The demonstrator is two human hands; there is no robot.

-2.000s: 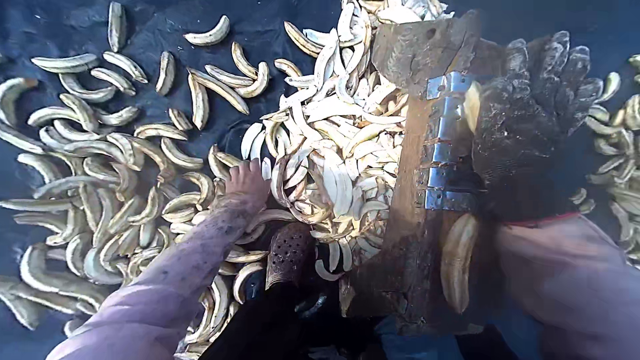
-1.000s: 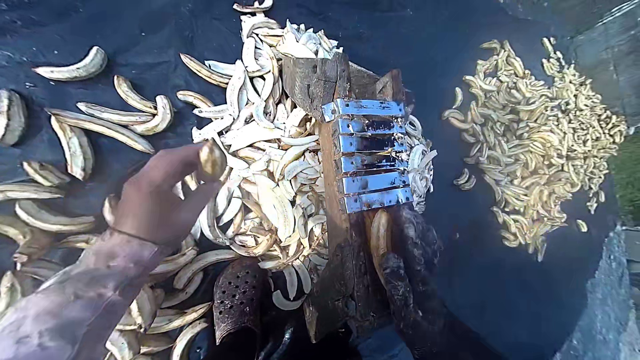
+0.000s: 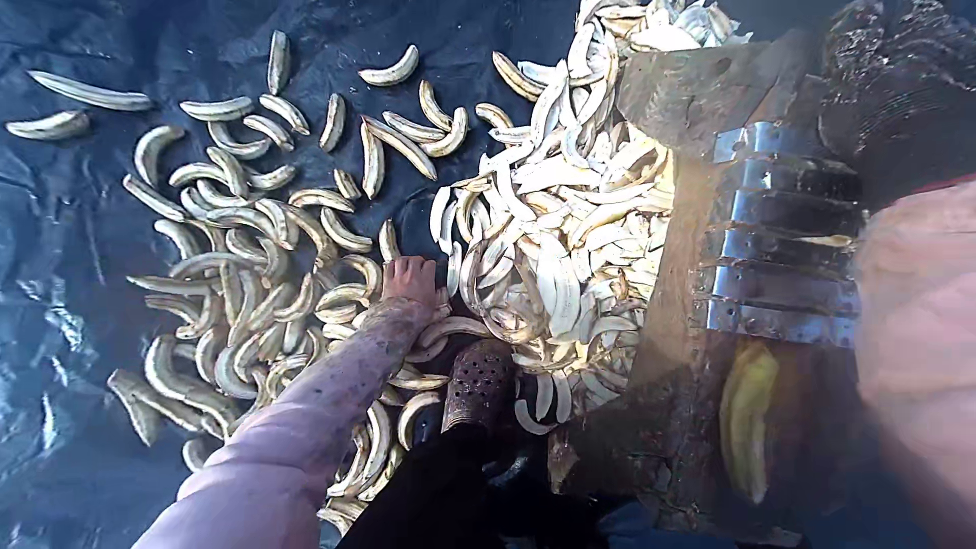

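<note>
My left hand [image 3: 412, 282], bare, reaches down to the right edge of a heap of peeled bananas [image 3: 229, 282]. Its curled fingers touch one banana [image 3: 389, 240]; whether they grip it is unclear. My right hand [image 3: 900, 84], in a dark, crusted glove, is blurred at the upper right, beyond the metal strips. Its fingers and palm are hard to make out. Below it stands a wooden slicing board [image 3: 679, 252] with several metal blade strips [image 3: 778, 236] across it. One yellowish banana [image 3: 749, 419] lies on the board below the strips.
A pile of long pale banana slices [image 3: 564, 252] lies against the board's left side. A perforated brown shoe [image 3: 479, 385] stands between the heap and the slices. Dark plastic sheeting [image 3: 69, 229] covers the ground, with loose bananas scattered at the upper left.
My left hand, raised with a banana a second ago, is down at the heap. My gloved right hand has moved from the board's lower part to beyond the strips. The view has shifted.
</note>
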